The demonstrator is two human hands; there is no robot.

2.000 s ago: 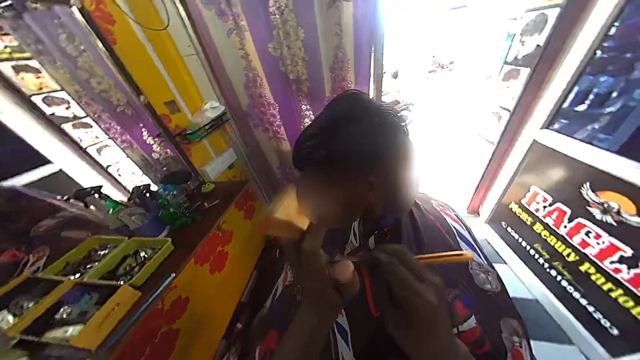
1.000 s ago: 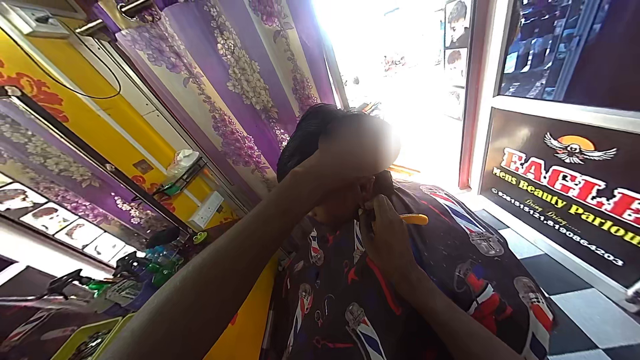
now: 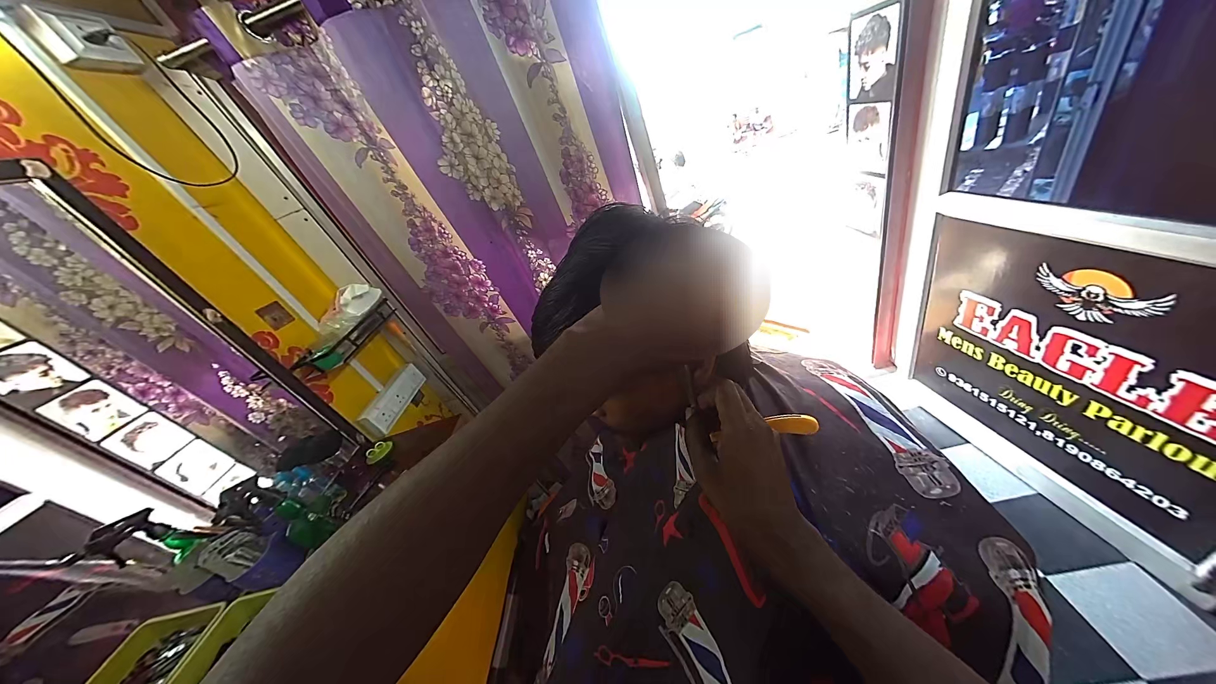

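A seated person with dark hair point(image 3: 594, 256) wears a dark barber cape point(image 3: 627, 608) printed with barber poles and scissors. My left hand point(image 3: 636, 328) reaches across and rests at the person's head; blur hides its fingers. Beside the ear and jaw, my right hand point(image 3: 746, 456) grips a razor with an orange handle point(image 3: 793, 425) that sticks out to the right. Its narrow metal part point(image 3: 691, 388) points up near the ear. A red strip point(image 3: 731, 551) lies along the cape below my right hand.
Green trays point(image 3: 157, 641) of small tools and green spray bottles point(image 3: 309, 522) stand on the counter at lower left. A floral curtain point(image 3: 475, 142) hangs behind the person. A mirror is at left, a bright doorway and glass door at right.
My left hand has moved up from in front of the person's chin to the head. My right hand has come near the ear with the orange-handled razor. The view has turned right.
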